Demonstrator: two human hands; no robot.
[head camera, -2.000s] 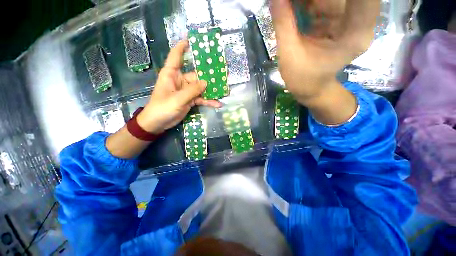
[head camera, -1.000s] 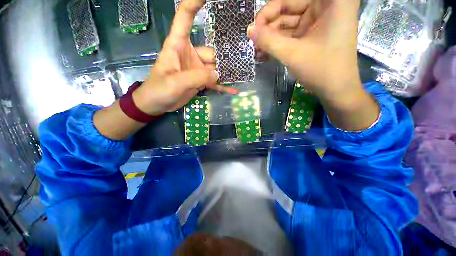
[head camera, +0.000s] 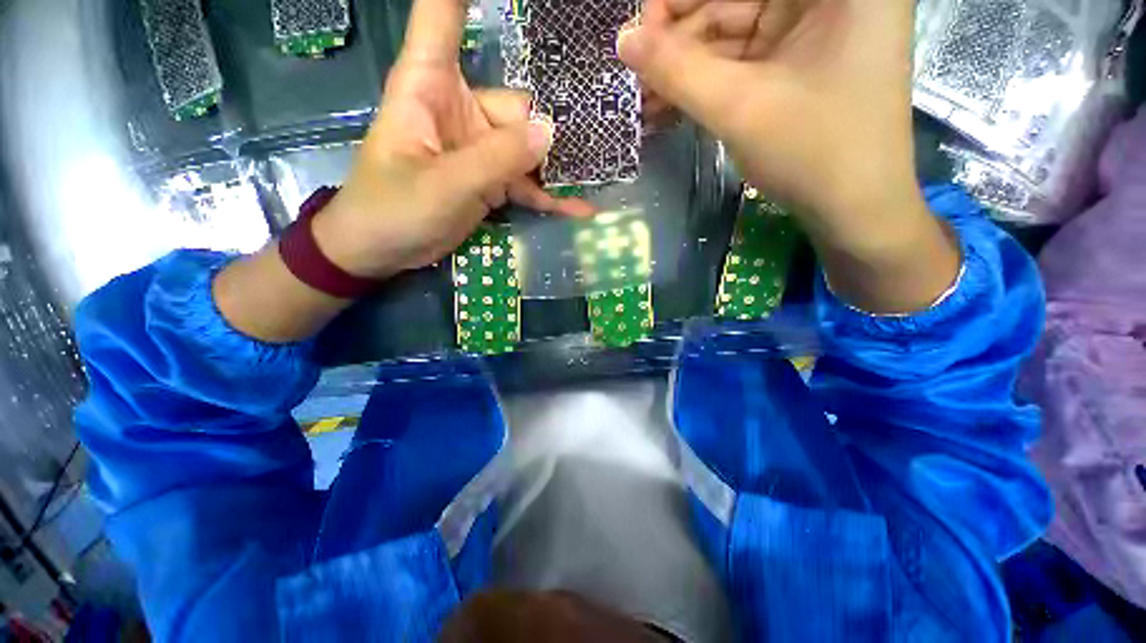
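A circuit board covered by dark patterned adhesive film (head camera: 583, 94) is held upright between my hands at the top centre, a thin green edge showing at its lower left. My left hand (head camera: 440, 157) grips its left side with thumb and fingers. My right hand (head camera: 773, 107) has its fingertips at the film's upper right edge; the top of the hand is cut off by the frame. A translucent film piece hangs below my left fingers, over a bare green board (head camera: 620, 314) in the clear blister tray (head camera: 566, 364).
More bare boards lie in the near row, left (head camera: 488, 302) and right (head camera: 750, 283). Film-covered boards (head camera: 182, 57) lie in the far left pockets. Film sheets (head camera: 1005, 75) lie at the upper right. A person's pink sleeve (head camera: 1106, 364) is at the right edge.
Two seconds ago the board's bare green face showed in my left hand and my right hand was raised apart. Now patterned film covers it and my right hand is at its edge.
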